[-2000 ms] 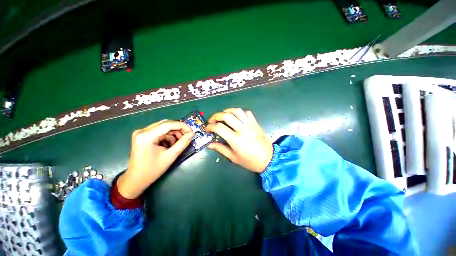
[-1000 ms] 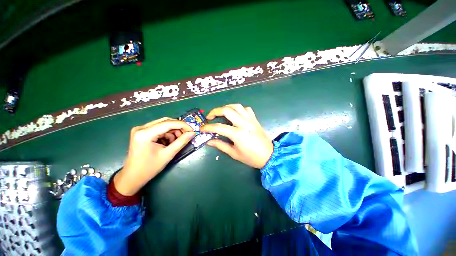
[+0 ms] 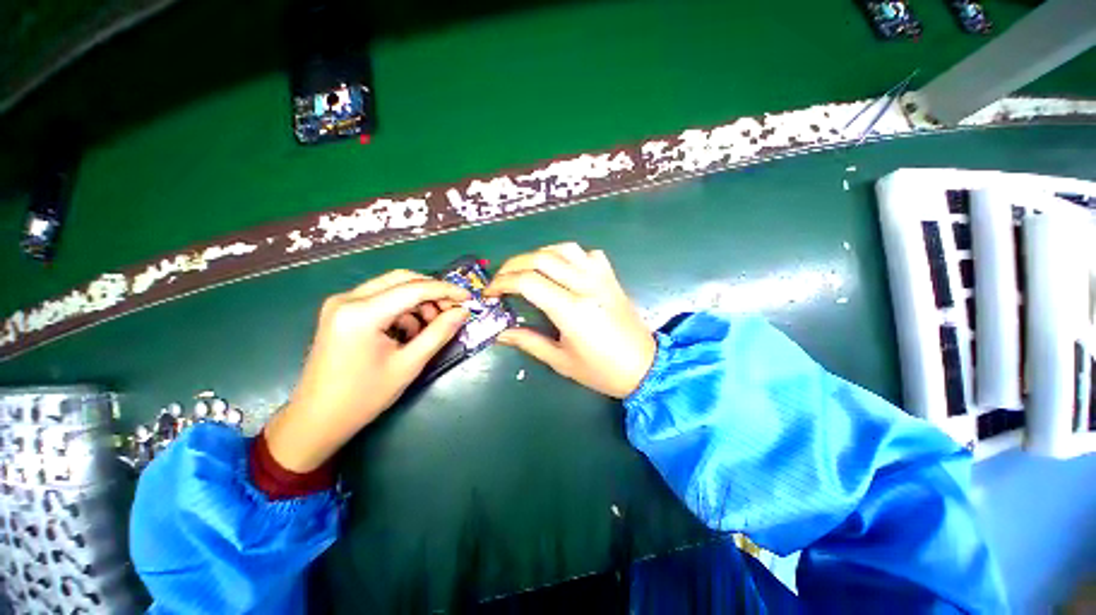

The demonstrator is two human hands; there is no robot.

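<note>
A phone half-assembly [image 3: 489, 324] lies tilted on the dark-green bench in the middle, with its board and a red dot at the upper end. My left hand [image 3: 379, 354] covers its left side, thumb and index fingertips pinched together over the board. Whether a small part is between them is hidden. My right hand [image 3: 583, 315] is at the right side of the phone, its fingertips touching the board end and its thumb at the near edge. Small silver components [image 3: 180, 423] lie in a pile left of my left hand.
A component tray [image 3: 54, 505] is at the left edge, white foam trays [image 3: 998, 300] with black strips at the right. Beyond the chipped rail [image 3: 541, 190], phone assemblies [image 3: 332, 111] lie on the green belt. Thin tweezers [image 3: 883, 108] lean by a grey post [image 3: 1010, 66].
The phones on the belt have moved to the right. My right fingertips have shifted slightly over the board. My left hand still pinches at the same spot.
</note>
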